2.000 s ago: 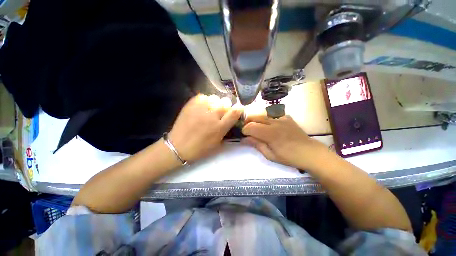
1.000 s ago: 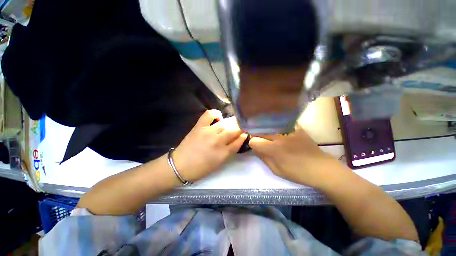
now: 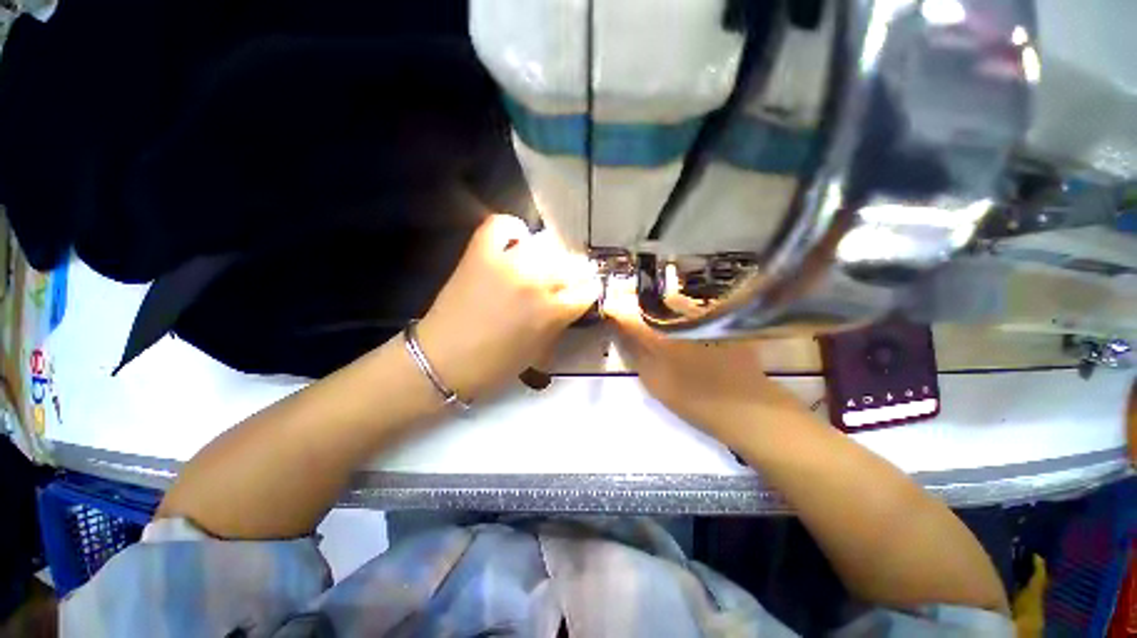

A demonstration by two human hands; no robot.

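A large black cloth lies heaped left of the white sewing machine head. My left hand is at the cloth's right end beside the needle area, fingers bent together on a small dark bit of it. My right hand reaches to the same spot from the right. Its fingertips meet near the lit presser foot, partly hidden behind a shiny curved metal part. What the right fingers hold cannot be made out.
A dark reddish phone lies right of my right hand, its top hidden by the metal part. A measuring strip runs along the table's front edge. A blue basket is below at left. Blue and yellow things show at lower right.
The camera view has shifted, and the shiny metal part now covers more at the right. My left hand is closer to the presser foot. The dark bit between my fingertips shows less.
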